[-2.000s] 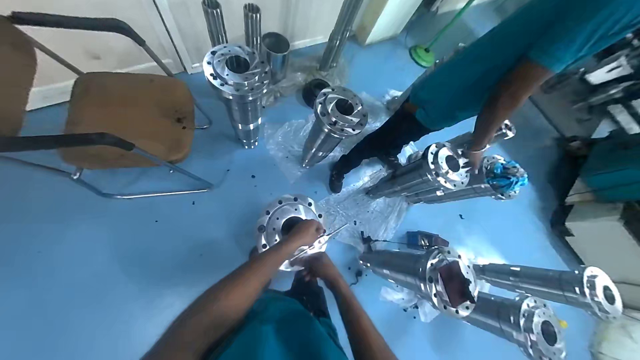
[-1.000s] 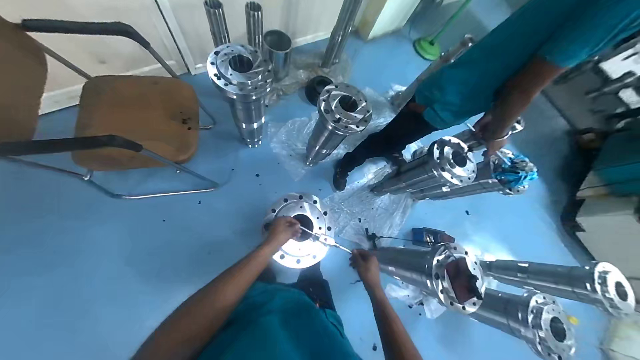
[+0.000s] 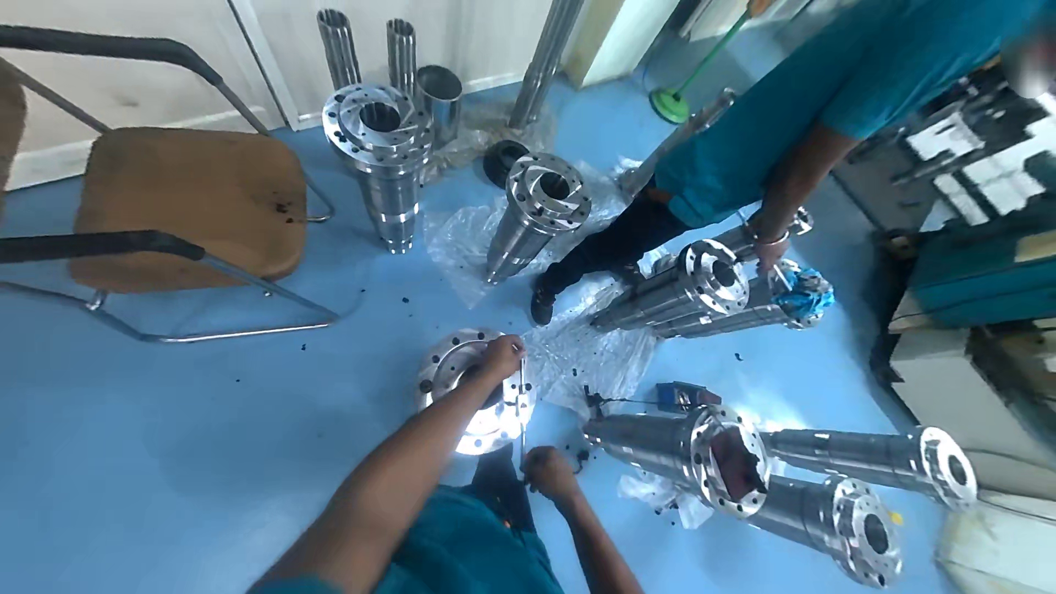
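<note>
A round metal flange with bolt holes [image 3: 445, 363] faces up below me, atop a part whose lower end is hidden. A thin metal rod-like tool [image 3: 522, 404] lies across the flange's right side. My left hand [image 3: 503, 357] grips its far end over the flange. Closed around the near end, just beyond the flange's lower right edge, is my right hand [image 3: 549, 473]. The tool's exact kind cannot be told.
Flanged metal cylinders [image 3: 643, 437] stand at right, one with a dark red cloth [image 3: 737, 464]. A co-worker's hand [image 3: 771, 239] is at another cylinder group. Plastic sheeting [image 3: 577, 355] covers some floor. A brown chair [image 3: 190, 198] stands left; a small blue box [image 3: 681, 396] sits near the cylinders.
The tool has turned from slanting across the flange to pointing toward me along its right side. My left hand has moved to the right, my right hand closer to my body.
</note>
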